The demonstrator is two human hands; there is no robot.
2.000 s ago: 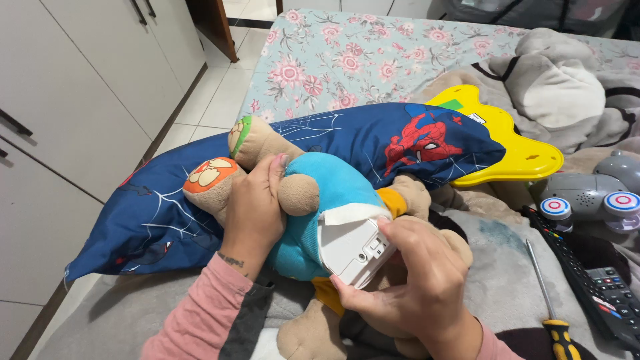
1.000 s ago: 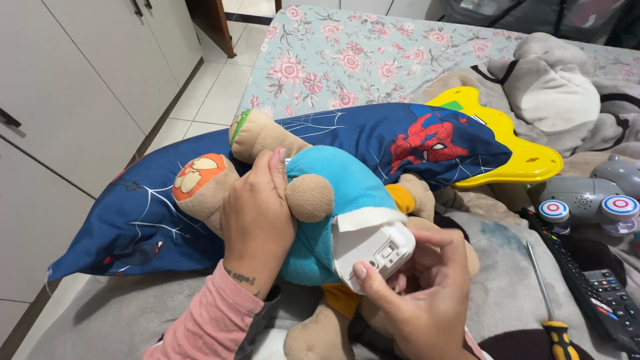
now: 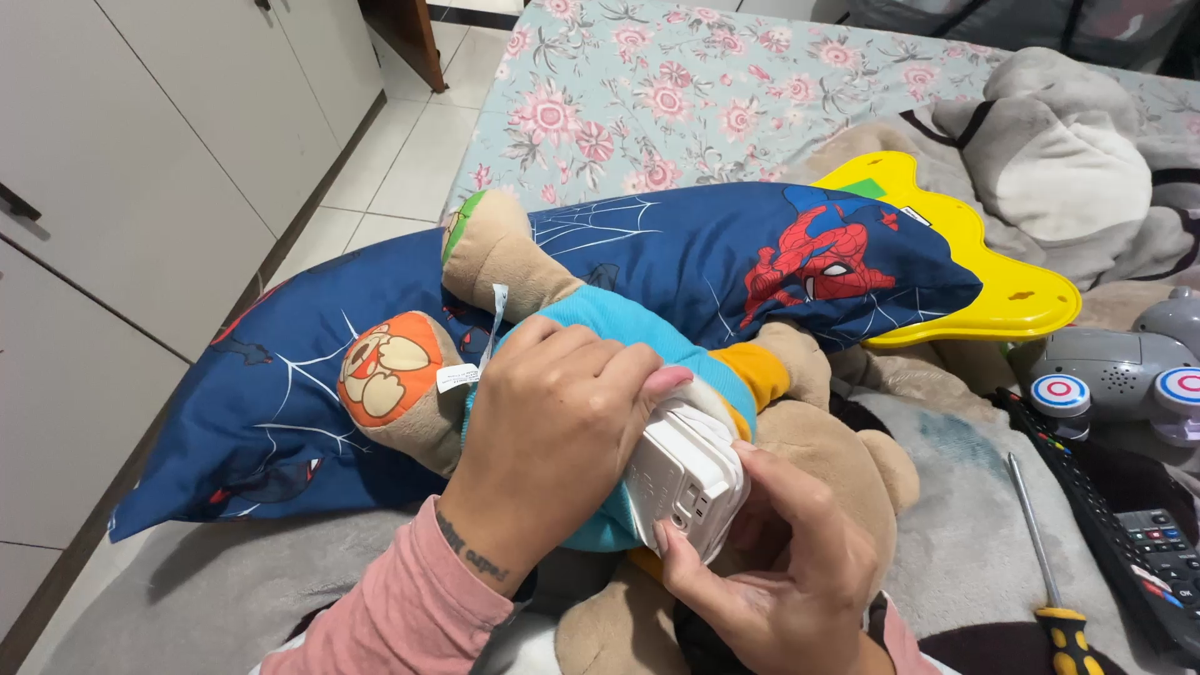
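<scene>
A tan plush toy (image 3: 816,450) in a blue top with orange sleeves lies across a dark blue pillow (image 3: 375,281) printed with a superhero. From the opening in its back protrudes a white plastic battery box (image 3: 680,483), with a screw hole and small slots. My left hand (image 3: 562,412) grips the blue fabric and the box's upper left edge, its thumb at the cloth flap. My right hand (image 3: 778,544) holds the box's right edge between thumb and forefinger. The undersides of both hands' grips are hidden.
At the right lie a screwdriver (image 3: 1045,553), black remote controls (image 3: 1078,487) and a grey plastic toy (image 3: 1106,370). Behind the pillow are a yellow plastic piece (image 3: 1022,295) and a grey plush toy (image 3: 1059,159). White cabinets (image 3: 169,141) stand at the left.
My left hand has moved from near the plush toy's leg and tail to the box opening. White tags beside the leg now show. The right hand still holds the box.
</scene>
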